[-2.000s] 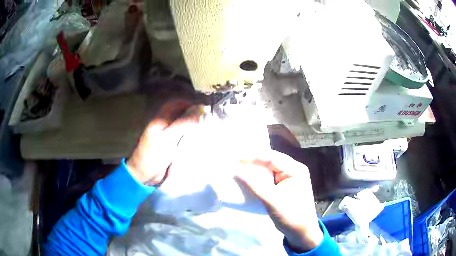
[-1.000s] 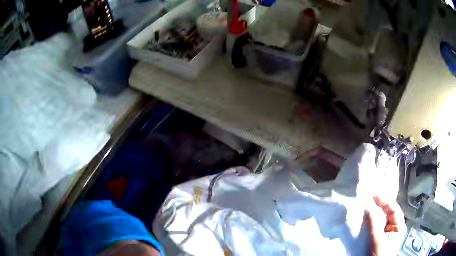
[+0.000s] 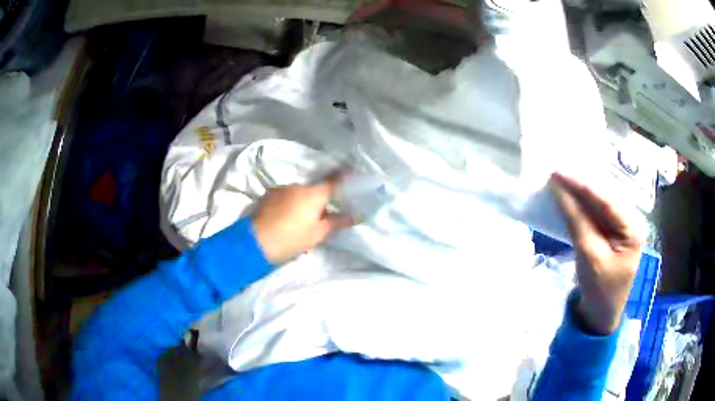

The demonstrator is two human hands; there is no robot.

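The white garment piece (image 3: 439,258) lies across my lap and reaches up to the machine at the top right. It has a small yellow print, thin dark stripes and a small dark mark. My left hand (image 3: 302,215), bare in a blue sleeve, pinches a fold of it near the middle; the fingertips are blurred. My right hand (image 3: 597,243) is at the garment's right edge, with fingers and thumb closed on the cloth. The upper part of the cloth is washed out by glare. The needle area cannot be made out.
The pale table edge (image 3: 149,8) runs along the top. Pale machine parts (image 3: 666,94) are at the upper right. Blue crates (image 3: 678,309) with white pieces stand at the lower right. White cloth or plastic (image 3: 16,157) lies at the far left.
The view has swung down to my lap. My left hand has come from the lower left onto the garment. My right hand is now at the cloth's right edge, away from the machine.
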